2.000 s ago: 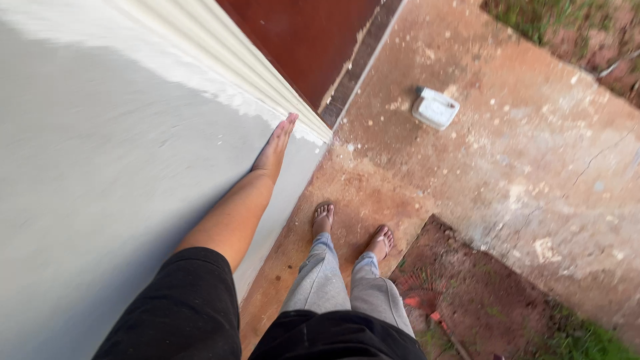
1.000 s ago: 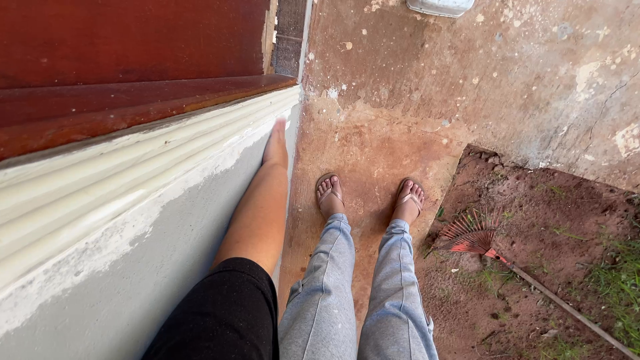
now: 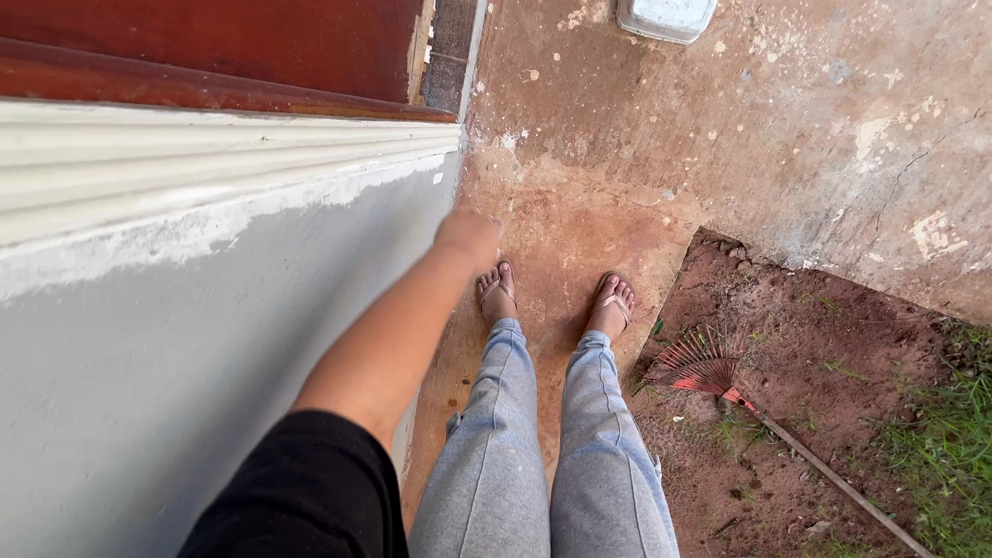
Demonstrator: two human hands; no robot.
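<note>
My left hand [image 3: 470,239] hangs out in front of me, just off the lower end of the grey-painted wall [image 3: 139,372] and above my left foot in a flip-flop. It is blurred; its fingers look curled, and no object shows in it, though their inner side is hidden. Above the grey paint runs a ridged cream moulding [image 3: 194,159] with a rough white paint edge between them. Beyond the moulding lies a red-brown door or panel [image 3: 201,46]. My right hand is out of view.
A white plastic container [image 3: 667,15] sits on the paint-spotted concrete floor [image 3: 744,139] at the top. A red fan rake [image 3: 705,372] with a long handle lies on bare soil [image 3: 814,341] at the right, beside grass [image 3: 945,434]. Both my feet stand on the concrete.
My left hand, earlier flat against or close to the wall by the moulding, has come away toward my feet. The view has swung since the oldest frame.
</note>
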